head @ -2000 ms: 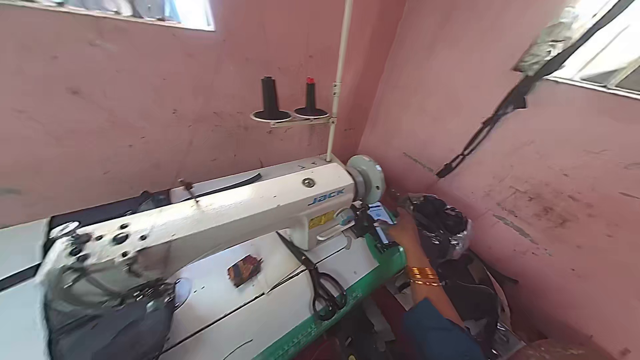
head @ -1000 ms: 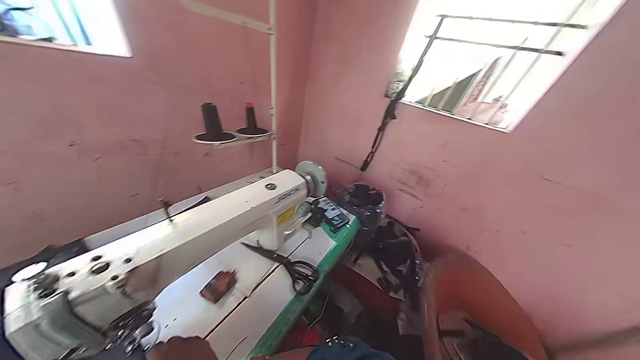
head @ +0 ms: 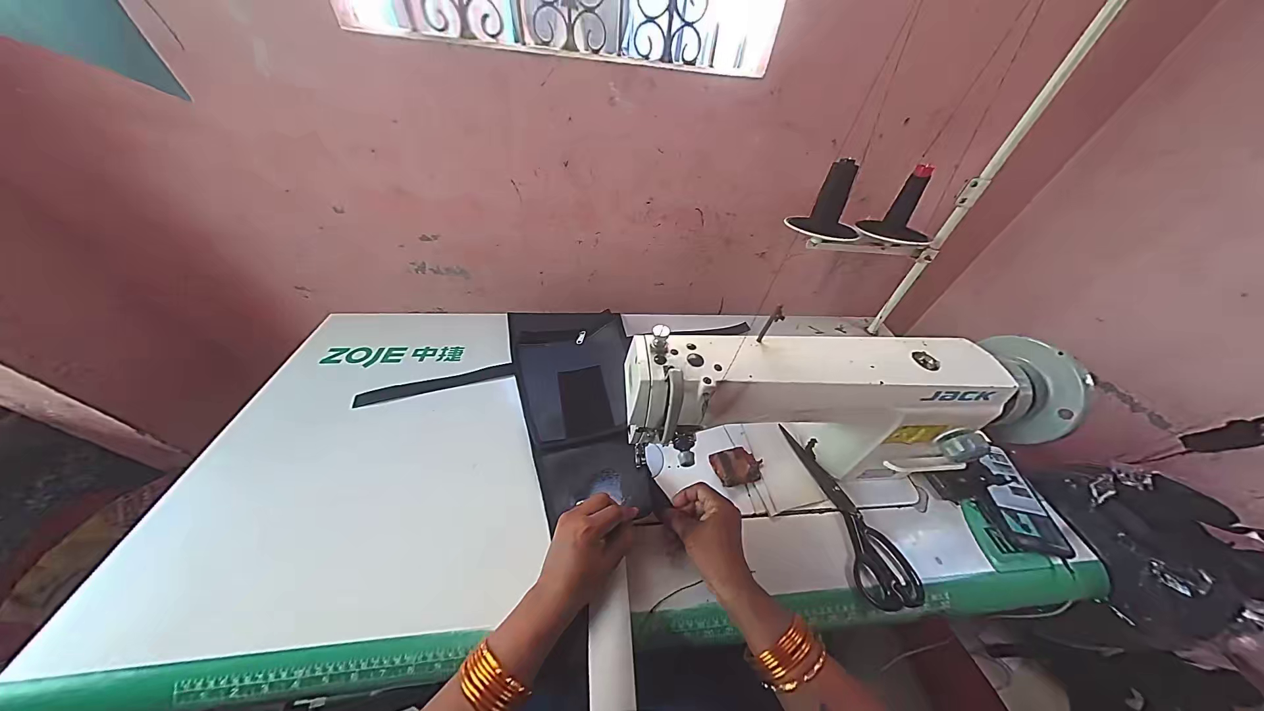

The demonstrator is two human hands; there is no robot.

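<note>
A dark fabric piece with a zipper point(head: 573, 370) lies on the white sewing table, its right edge beside the needle area of the white Jack sewing machine point(head: 820, 380). My left hand point(head: 591, 538) pinches the near edge of this fabric, thumb and fingers together. Just to its right, my right hand point(head: 706, 523) grips a narrow dark strip point(head: 664, 499) at the fabric's near right corner. Whether the strip is joined to the piece cannot be told. Bangles circle both wrists.
Black-handled scissors point(head: 874, 553) and a small reddish-brown item point(head: 736, 466) lie right of my hands. A phone point(head: 1022, 509) rests near the table's right end. Two dark thread cones point(head: 834, 202) stand on a rack. Dark material point(head: 1145, 573) is heaped at the right.
The view has swung left. My right hand, at the phone two seconds ago, is now at the fabric beside the needle area. Both hands now hold material there.
</note>
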